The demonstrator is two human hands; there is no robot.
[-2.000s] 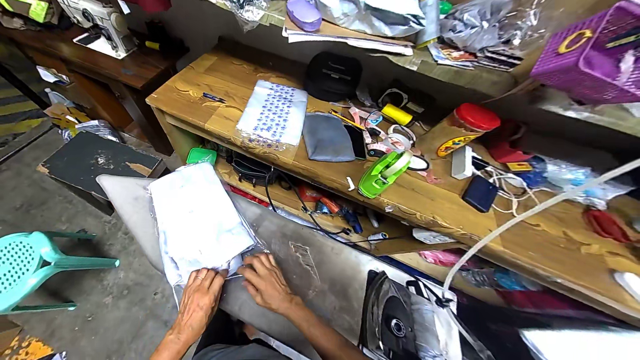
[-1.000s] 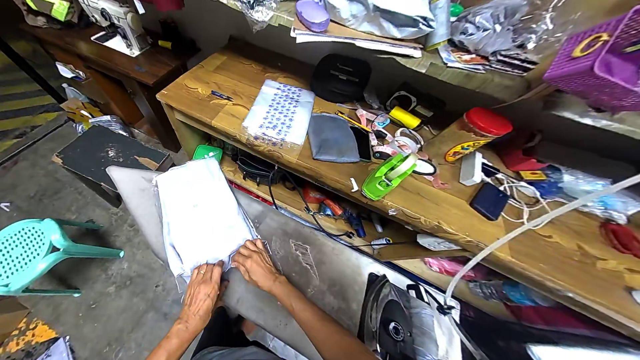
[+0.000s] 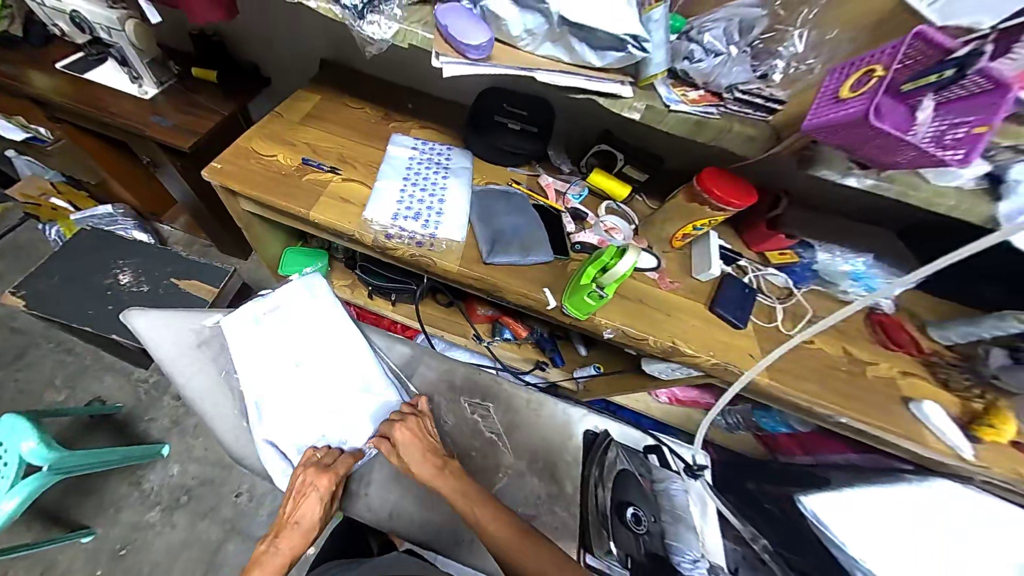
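A folded white cloth in a clear plastic bag lies on the narrow end of a grey padded ironing board. At the bag's near edge, my left hand has its bent fingers pressed on the plastic and cloth. Close beside it, my right hand pinches the near right corner of the bag between thumb and fingers. The fingertips of both hands almost meet. What lies under the fingers is hidden. An iron stands on the board to the right of my right arm.
Behind the board runs a wooden table holding a patterned plastic packet, a grey pouch, a green tape dispenser and a red-lidded jar. A white hose arcs over the right side. A green plastic stool stands at left.
My right hand has stayed at the bag's near right corner, its fingers now more closely pinched there. My left hand remains on the near edge. The bag still lies on the board.
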